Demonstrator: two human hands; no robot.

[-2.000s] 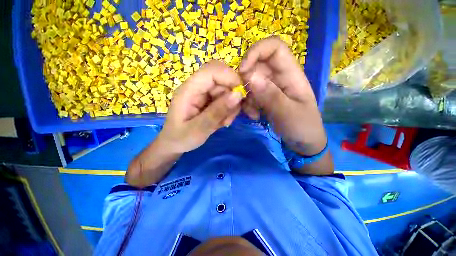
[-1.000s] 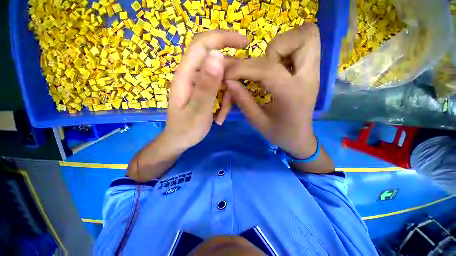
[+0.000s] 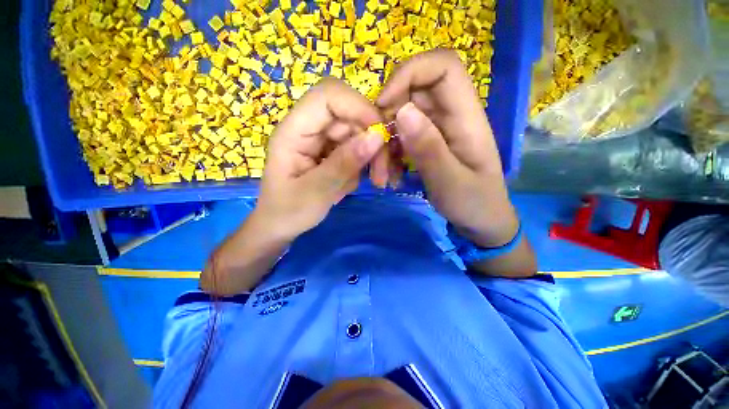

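A small yellow component with thin leads on its right side is at my fingertips, above the front part of the blue tray. My left hand pinches its body between thumb and forefinger. My right hand has its thumb and bent fingers at the leads and seems to grip them; its hidden fingertips make the exact contact unclear. The blue tray has many loose yellow square pieces spread over its floor. My hands cover part of its front edge.
A clear plastic bag of yellow pieces lies right of the tray on a dark green surface. A red stool stands on the blue floor at right, beside a person's grey-blue clothed part. A blue band is on my right wrist.
One second ago my hands were blurred, with the left fingers more extended and the right hand turned over towards them. Now both are drawn together around the yellow component, which shows again.
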